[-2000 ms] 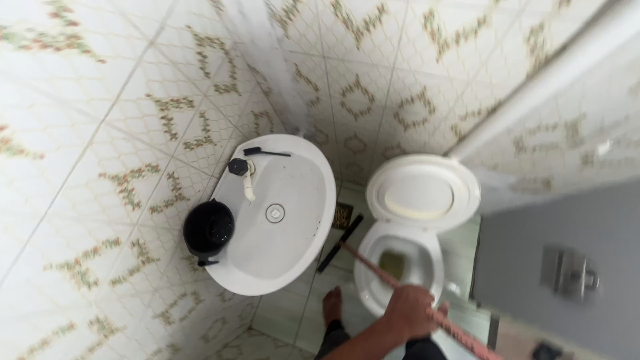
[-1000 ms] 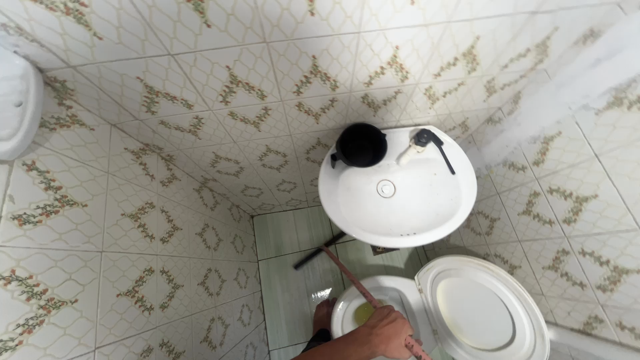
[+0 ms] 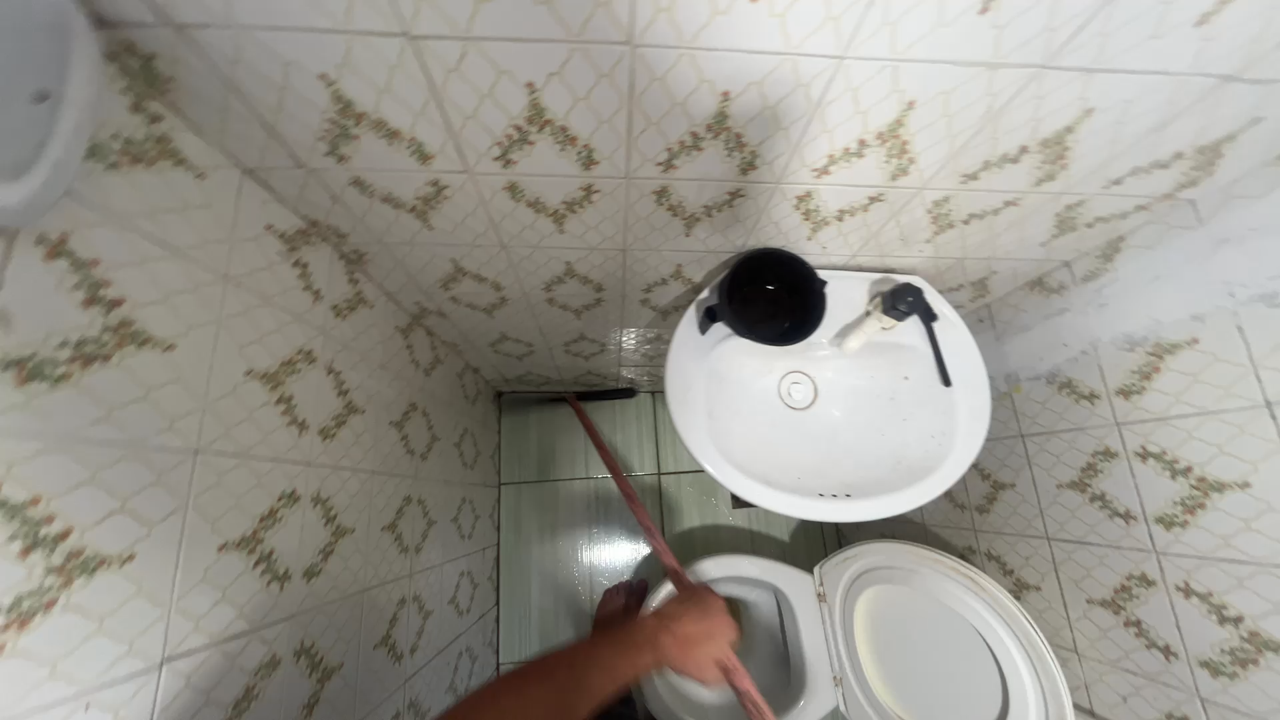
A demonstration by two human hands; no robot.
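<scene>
My left hand (image 3: 695,635) grips the reddish handle of a floor squeegee (image 3: 625,485), above the open toilet bowl (image 3: 735,575). The handle slants away to the upper left, down to the floor. Its dark blade (image 3: 605,395) lies along the foot of the tiled wall, near the corner left of the sink. Beyond my hand, the lower end of the handle runs out of the bottom of the view. My bare foot (image 3: 622,600) shows on the green tiles just left of the bowl. My right hand is not in view.
A white sink (image 3: 830,450) juts over the floor, with a black pot-like container (image 3: 772,297), a tap (image 3: 870,322) and a slim black object (image 3: 938,352) on it. The raised toilet lid (image 3: 930,640) is at lower right. Another white fixture (image 3: 45,110) shows upper left.
The squeegee blade has moved from the floor beside the sink to the foot of the far wall. My left hand still grips the handle. The view has turned strongly since the earliest frame.
</scene>
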